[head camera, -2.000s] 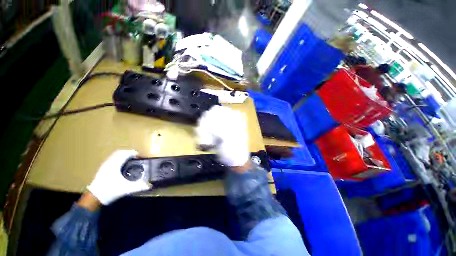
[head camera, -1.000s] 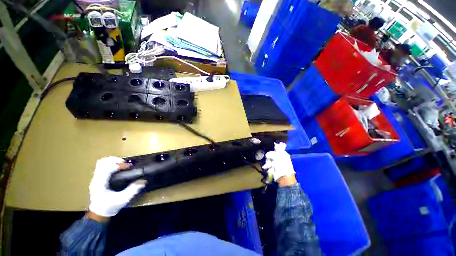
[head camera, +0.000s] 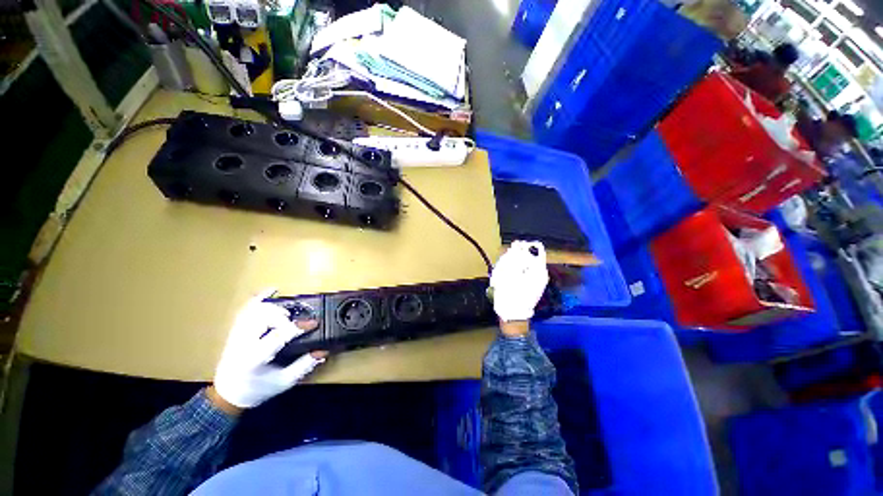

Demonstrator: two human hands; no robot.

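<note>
A long black power strip lies across the front of the tan bench, its round outlets facing up. My left hand, in a white glove with bare fingertips, is closed around its left end. My right hand, also gloved, is closed above the strip's right end and covers part of it. A thin black lead runs from the upper left down to my right hand. A small dark end shows at the top of my fist; the rest of what it holds is hidden.
Black power strips lie side by side at the back. Behind them are a white power strip, white cord and papers. Blue bins stand right of the bench, one holding a flat black item. Red crates stand beyond.
My right hand has moved from the strip's right tip to above it, and the black lead now runs to it. The dark rounded piece by my left hand no longer shows; the outlets face up more.
</note>
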